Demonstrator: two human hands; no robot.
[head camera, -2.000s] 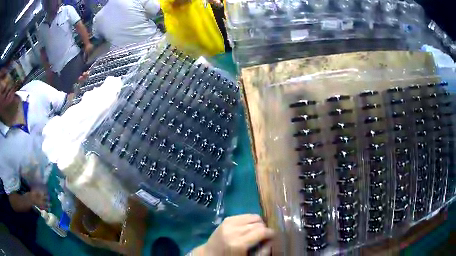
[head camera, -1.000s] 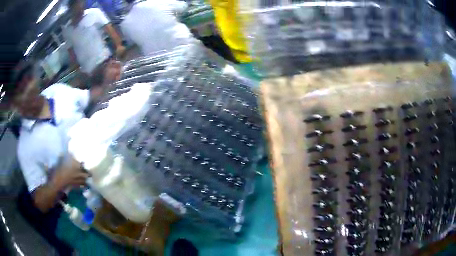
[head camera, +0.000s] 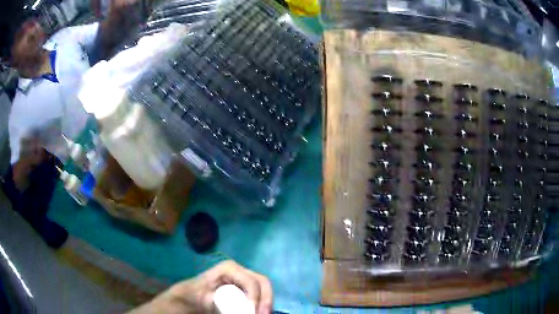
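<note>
My left hand (head camera: 230, 285) is at the bottom edge, left of the tan support, with its fingers closed around a white squeeze bottle (head camera: 231, 300), cut off by the edge. A clear blister tray (head camera: 401, 270) with rows of glossy black flanged parts (head camera: 385, 147) lies on the tan support (head camera: 349, 61). My hand is apart from this tray. A pale sliver shows at the bottom edge below the support; it may be fingers of my right hand, but too little shows to tell.
Leaning filled trays (head camera: 227, 98) stand at the left, by a white cloth (head camera: 116, 73), a large jug (head camera: 138, 147) and an open carton (head camera: 165, 208). Small bottles (head camera: 75, 187) and a black disc (head camera: 202, 232) are on the green table. A person (head camera: 49, 110) is at the left. Stacked trays (head camera: 429, 15) are behind.
My left hand, at the support's left edge two seconds ago and out of view one second ago, now shows further left with the white bottle. The view has tilted down.
</note>
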